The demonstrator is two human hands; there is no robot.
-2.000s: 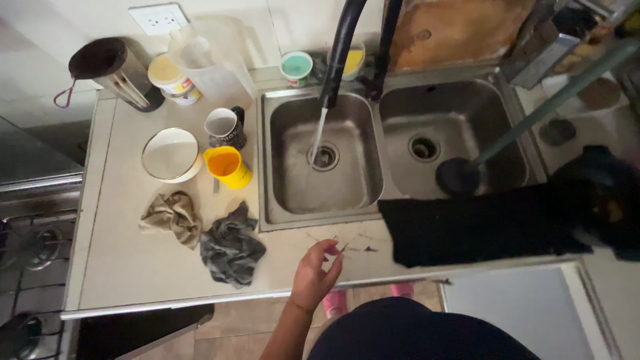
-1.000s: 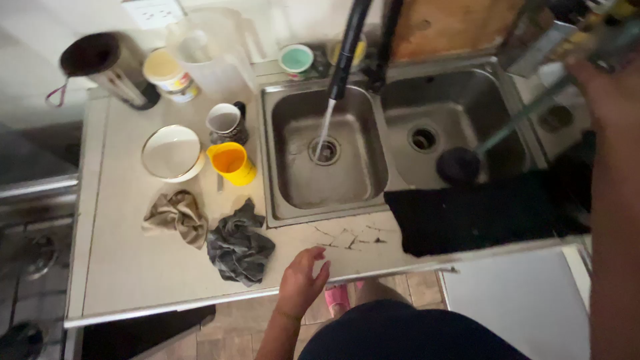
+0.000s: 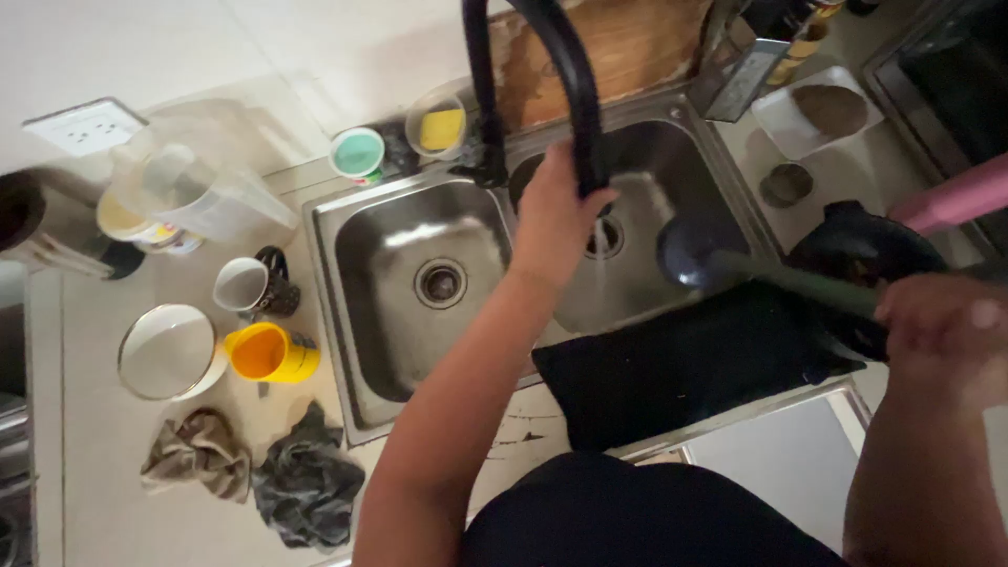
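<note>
My left hand (image 3: 555, 209) grips the lower end of the black flexible faucet spout (image 3: 583, 94), and water falls from it into the right basin (image 3: 630, 291). My right hand (image 3: 945, 331), somewhat blurred, is closed on the pale handle of a plunger-like tool with a dark round head (image 3: 697, 252). That head is at the right side of the right basin; the blur hides its exact kind. The left basin (image 3: 394, 331) has a round drain, with no stream falling into it. A black mat (image 3: 693, 362) lies along the front of the right basin.
Left of the sink are a yellow cup (image 3: 295, 358), a patterned mug (image 3: 279, 291), a white bowl (image 3: 167, 354), a clear pitcher (image 3: 228, 197) and two crumpled cloths (image 3: 307, 480). At right are a metal grater (image 3: 744, 79), a white dish (image 3: 854, 114) and a black pan (image 3: 858, 244).
My left hand has moved from the counter's front edge to the faucet spout. The stream has shifted from the left basin to the right one. My right hand has come into fuller view.
</note>
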